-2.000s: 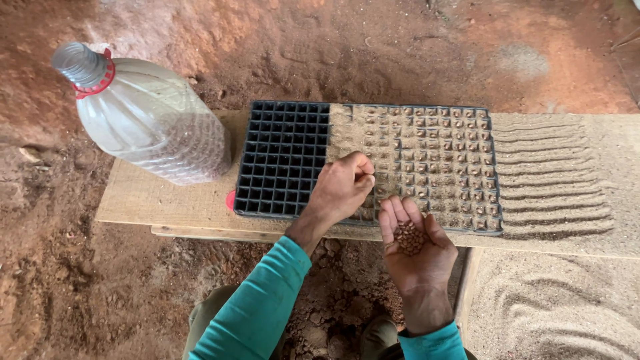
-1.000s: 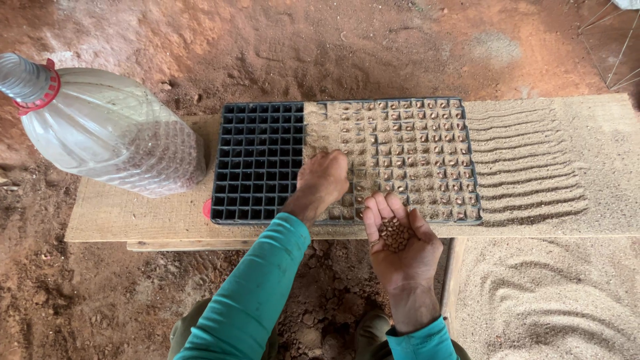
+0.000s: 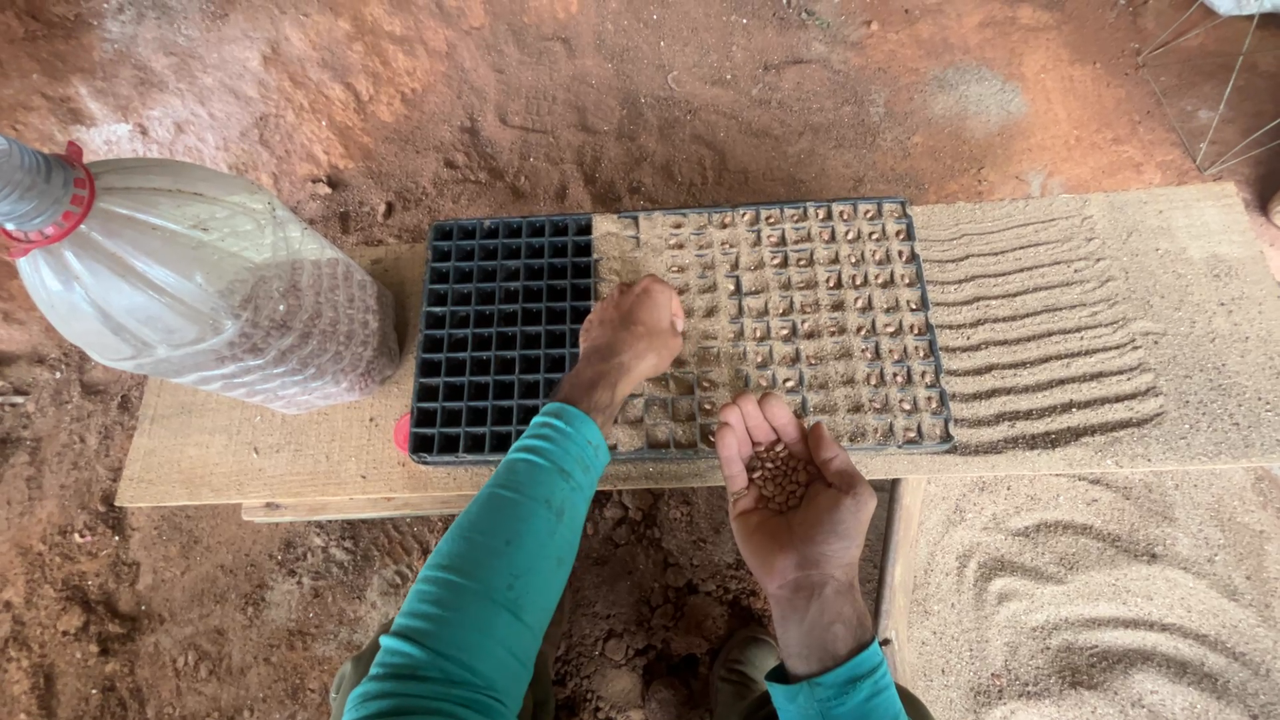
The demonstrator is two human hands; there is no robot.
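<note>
My right hand is palm up at the near edge of a black plastic seedling tray, its cupped fingers around a small heap of brown seeds. My left hand is over the sandy cells just right of the tray's unfilled cells, back up and fingers curled; its fingertips are hidden, so I cannot tell whether it holds a seed. Many cells to the right hold sandy substrate with a seed on top. A clear plastic bottle with a red neck ring stands left, seeds inside.
The tray lies on a wooden board. Ridged sand covers the board's right part, and more sand spreads below right. A red round thing shows at the tray's near left corner. Thin wires are at the far right.
My left hand has gone from pinched fingers in view to fingertips hidden over the cells, a little farther toward the tray's far edge. My right hand still holds the seeds. The view has shifted.
</note>
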